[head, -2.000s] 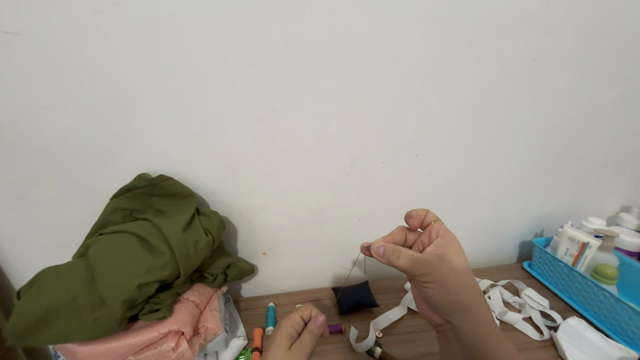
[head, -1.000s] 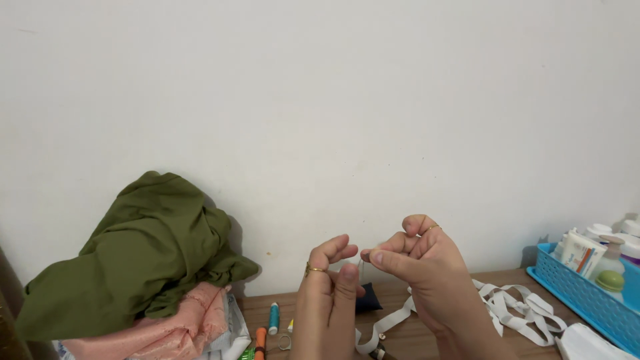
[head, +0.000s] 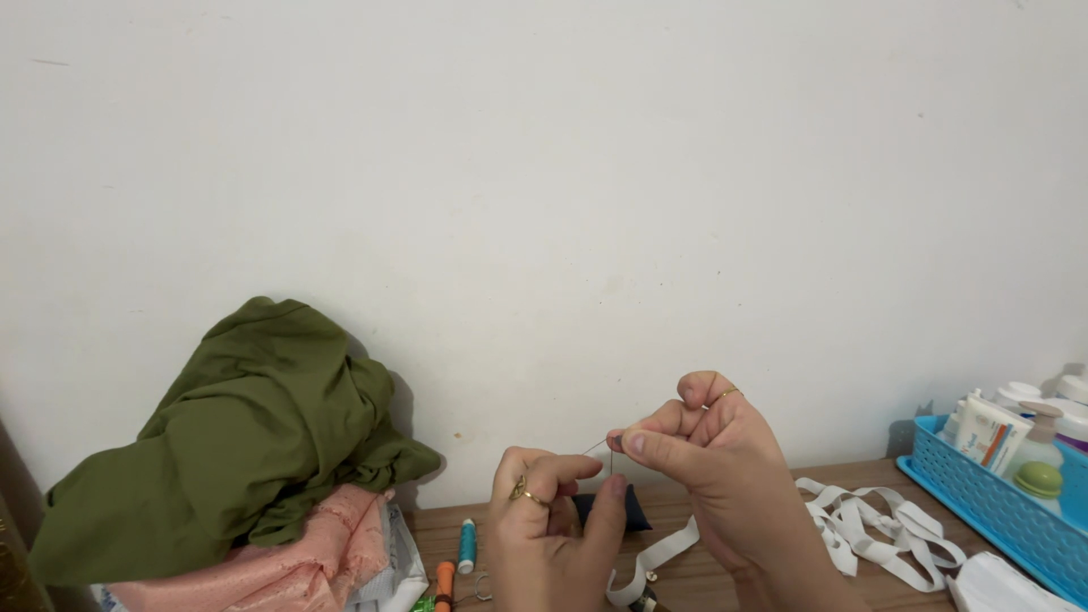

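Note:
My right hand (head: 722,459) pinches a fine dark thread (head: 611,463) between thumb and index finger, at the right of centre; whether a needle is in the pinch cannot be told. My left hand (head: 552,518) is just left of and below it, thumb and index finger apart on either side of the hanging thread. One thin dark strand slants from the right fingertips toward the left index finger. Behind the left hand lies a dark pincushion (head: 637,510) on the wooden table (head: 680,501). White elastic tape (head: 654,557) curls between the hands.
Olive fabric (head: 255,425) is heaped on folded pink cloth (head: 280,565) at left. Teal (head: 467,546) and orange (head: 444,585) thread spools stand nearby. More white elastic (head: 892,535) lies at right beside a blue plastic basket (head: 994,510) of bottles and tubes. A pale wall rises behind.
My left hand has risen from low on the table side to just beside my right fingertips, and its thumb and index finger have parted. My right hand has stayed nearly in place, still pinching.

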